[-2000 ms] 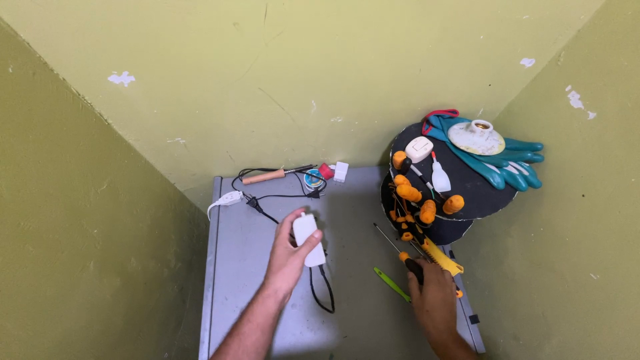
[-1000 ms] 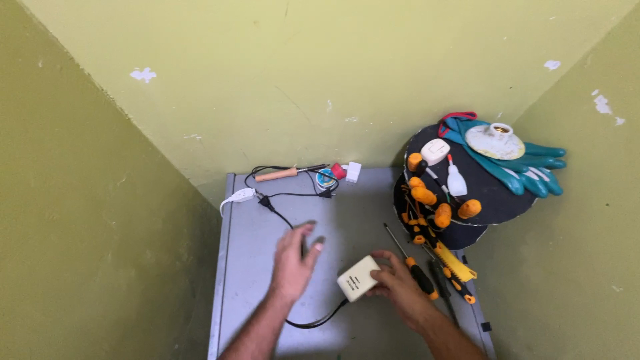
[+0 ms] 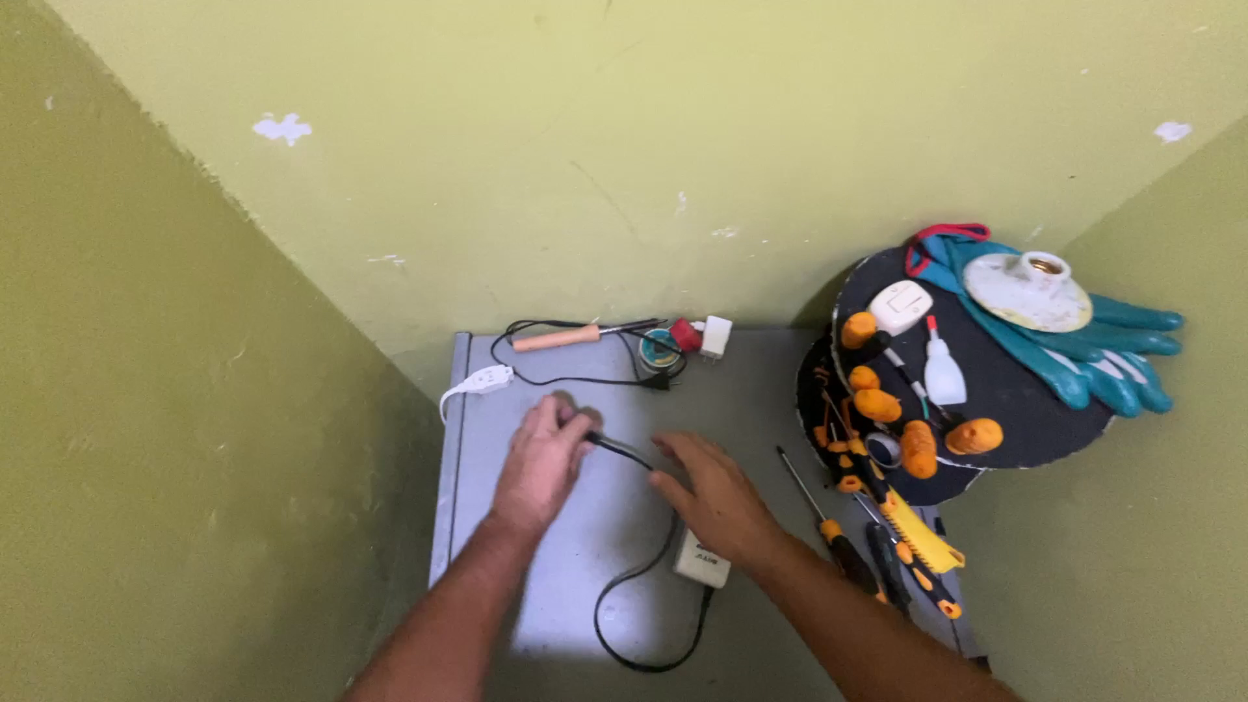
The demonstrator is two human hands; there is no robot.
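Observation:
My left hand (image 3: 549, 453) pinches the end of a black cable (image 3: 622, 451) over the left part of the grey table top; its fingers cover the plug end. My right hand (image 3: 717, 492) is beside that cable, fingers somewhat spread and thumb near it; whether it touches the cable I cannot tell. Partly under my right hand, a white power adapter box (image 3: 702, 562) lies on the table, bearing writing. Its black cord (image 3: 600, 614) loops toward the near side. A white extension socket (image 3: 482, 380) on a white cord lies at the table's left edge.
Along the wall lie a soldering iron (image 3: 556, 338), a solder spool (image 3: 659, 349) and a white charger (image 3: 716, 336). Round black boards (image 3: 1043, 444) at right hold teal gloves (image 3: 1121, 336), a lamp holder (image 3: 1024, 292), a switch (image 3: 901, 307) and orange-handled tools (image 3: 918, 448). A screwdriver (image 3: 829, 531) lies nearer.
The white adapter, in my right hand one second ago, now lies on the table. My left hand, empty then, now holds the cable end. Both hands have come closer together.

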